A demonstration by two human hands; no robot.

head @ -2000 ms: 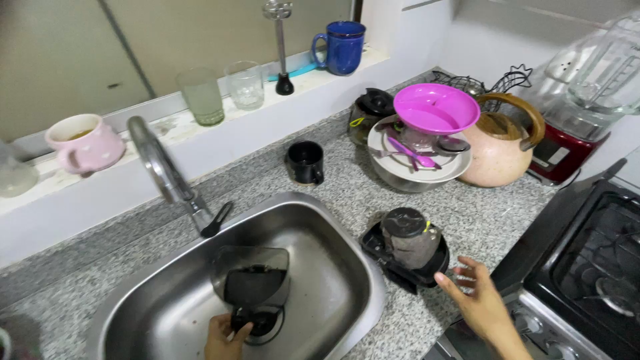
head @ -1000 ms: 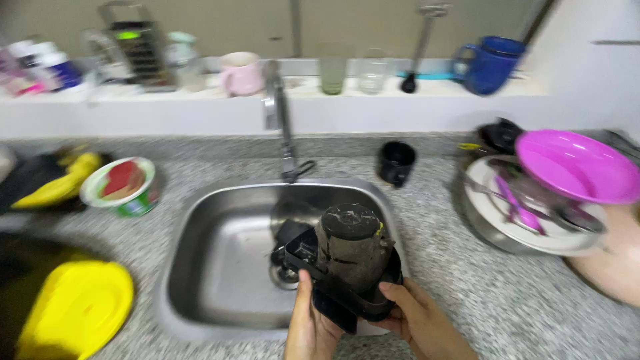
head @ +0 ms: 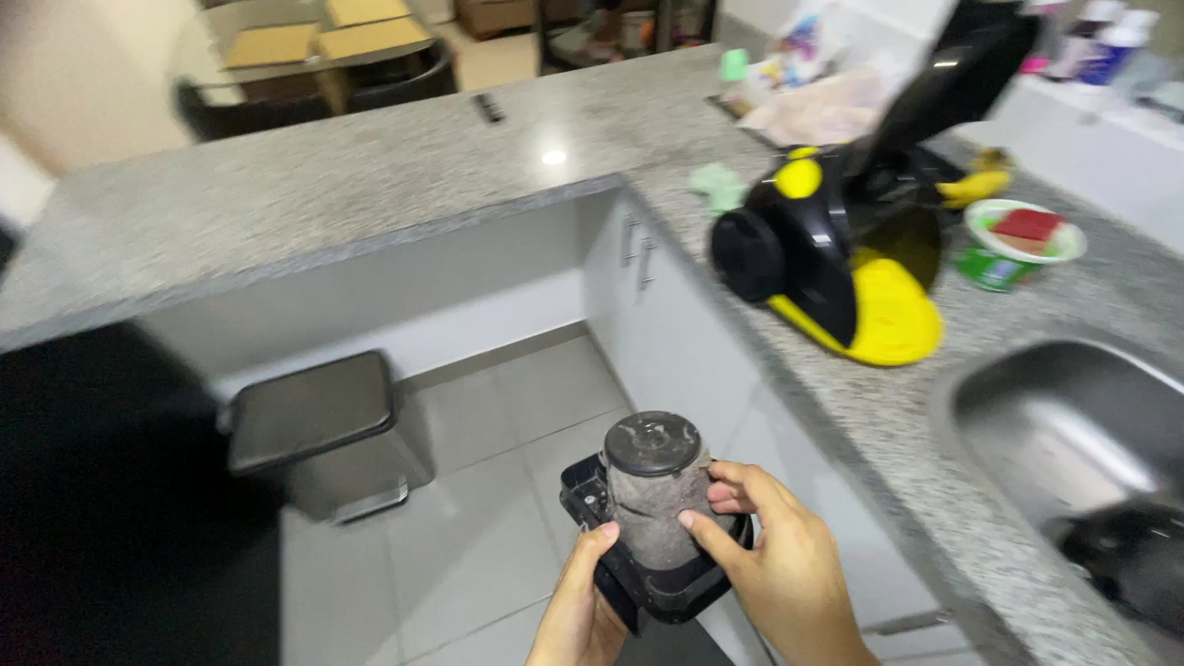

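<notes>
A dusty grey vacuum filter (head: 655,499) with a black round cap stands upright on its black plastic base (head: 680,592), above the kitchen floor. My left hand (head: 583,587) grips the base at its left side, with the thumb near the filter's lower edge. On the right, my right hand (head: 777,546) touches the filter's side with thumb and fingertips. A black part (head: 1133,560) lies in the steel sink (head: 1091,407) at the right edge.
A black and yellow coffee-machine-shaped appliance (head: 832,250) stands on the granite counter (head: 370,185), beside a green and white tub (head: 1013,245) and a banana (head: 979,185). A lidded steel trash bin (head: 319,425) stands on the tiled floor at left. White cabinets run under the counter.
My right hand has shifted from the base to the filter's side. The filter and base have moved from over the sink to over the floor. The view has swung far left.
</notes>
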